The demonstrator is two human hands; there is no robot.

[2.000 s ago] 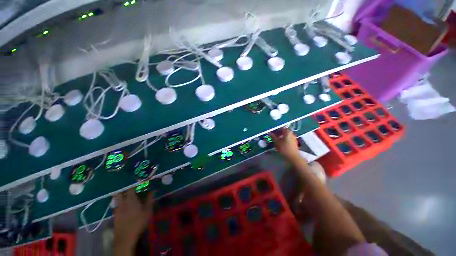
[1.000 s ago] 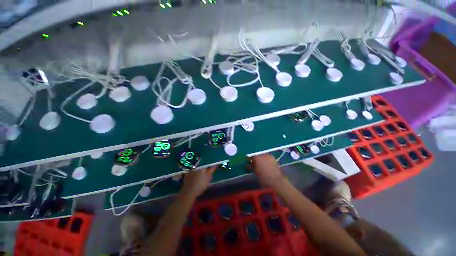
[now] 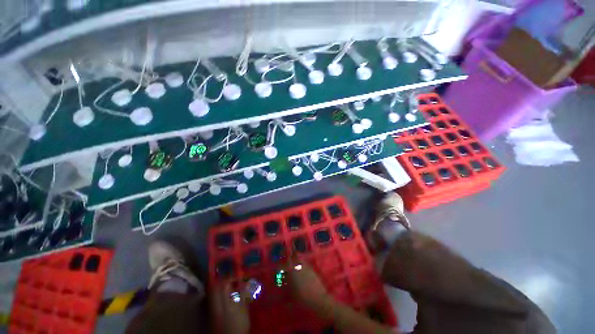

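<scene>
Lit smartwatches, one with a blue-white screen (image 3: 254,288) and one with green digits (image 3: 280,277), show between my hands over the red compartment tray (image 3: 300,214). My left hand (image 3: 231,313) is low over the tray's left part, blurred, with a small lit watch (image 3: 235,297) at its fingertips. My right hand (image 3: 309,287) is over the tray's middle, its fingertips around the green-lit watch; a small bright spot shows there too. Dark watches fill the tray's back pockets. The hands hide some front pockets, and the bottom picture edge cuts off the left hand.
Green shelves (image 3: 287,107) with white charging pucks (image 3: 141,116) and a few green-lit watches (image 3: 198,151) stand ahead. Stacked red trays (image 3: 450,156) and a purple bin (image 3: 499,78) are at right. A side tray (image 3: 59,287) is at lower left, with shoes beside the middle tray.
Both hands have moved from the lower shelf down over the red tray, with lit watches. The lowest shelf now shows more bare pucks and fewer lit watches. The view has shifted, showing more tray.
</scene>
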